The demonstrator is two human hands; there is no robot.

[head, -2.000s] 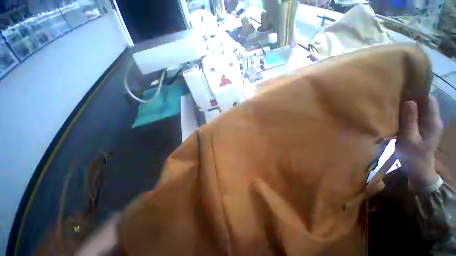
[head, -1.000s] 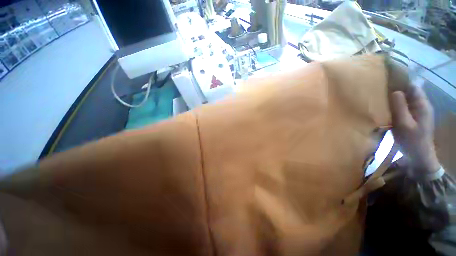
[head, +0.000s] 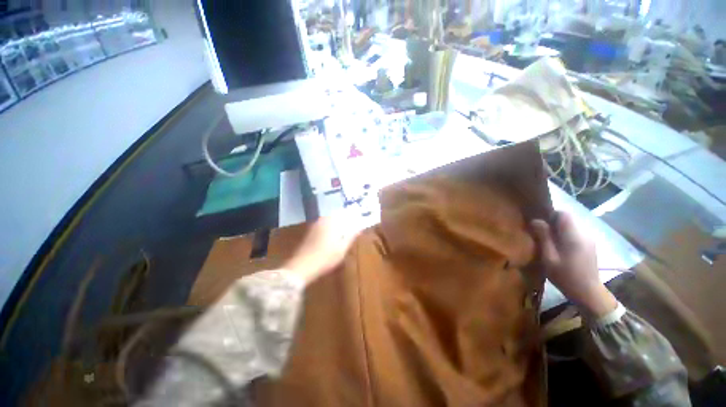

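Note:
A large rust-brown fabric panel hangs over the table edge toward me, with folds on its right part and a seam line running down its middle. My right hand grips the panel's right edge between thumb and fingers. My left hand lies on the panel's upper left part, just below the sewing machine head; its fingertips are lost in glare, so whether they pinch cloth is unclear. A small dark label shows at the panel's left edge.
A control box with a dark screen stands upper left. Green cloth lies left of the machine. A cream fabric heap with dangling cords is upper right. Brown straps hang lower left. More brown fabric lies at right.
The panel has been lowered and drawn in from its wide spread. My left hand has come from the left edge onto the cloth by the machine. My right hand has moved left and down, still gripping.

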